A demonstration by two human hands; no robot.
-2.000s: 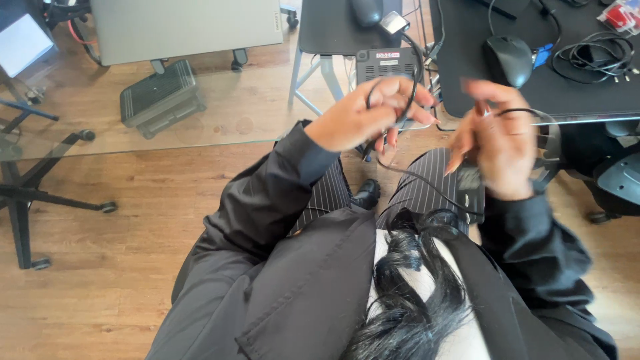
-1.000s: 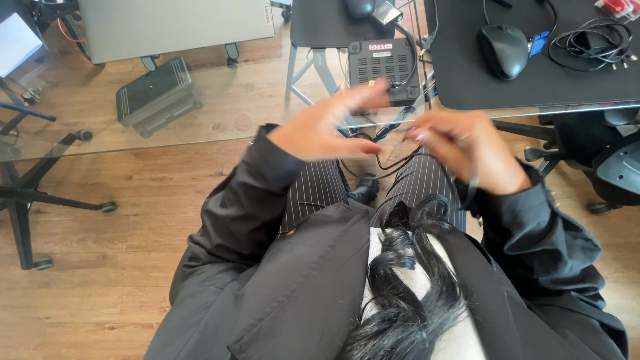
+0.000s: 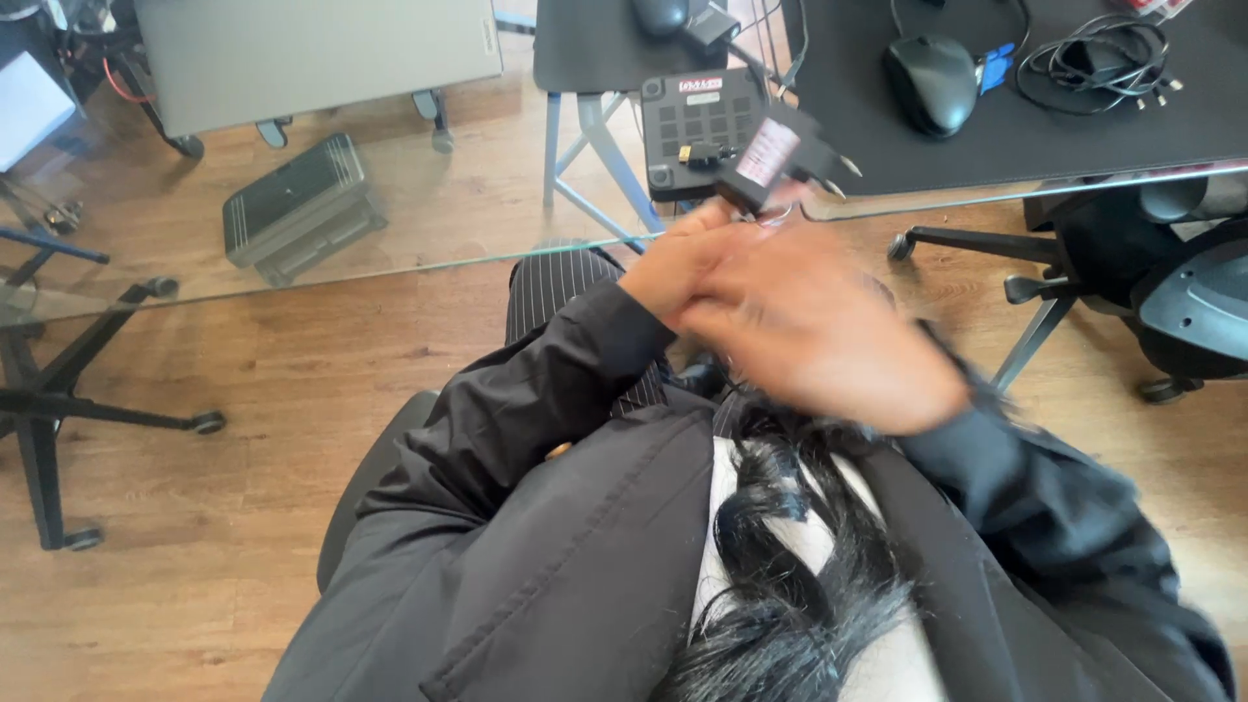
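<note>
A black power adapter (image 3: 770, 156) with two bare plug pins and a printed label stands up from the fingers of my left hand (image 3: 687, 258), above the glass desk's front edge. My right hand (image 3: 829, 322), blurred, lies across my left hand and hides much of its fingers. Behind the adapter is a flat black device (image 3: 687, 122) with a vented face and a label. A black cable connector with a gold-coloured tip (image 3: 697, 154) lies over that device. What my right fingers touch is hidden.
A grey laptop lid (image 3: 322, 58) is at the upper left. On the black desk mat (image 3: 975, 166) are a black mouse (image 3: 933, 86) and a coiled black cable (image 3: 1097, 63). Another mouse (image 3: 661, 15) is by an adapter (image 3: 712, 27). A black case (image 3: 297, 200) shows through the glass. Office chairs (image 3: 1072, 253) stand on both sides.
My hands were apart, with a thin black cable between them; now they overlap. The black power adapter has come into view at my left fingers.
</note>
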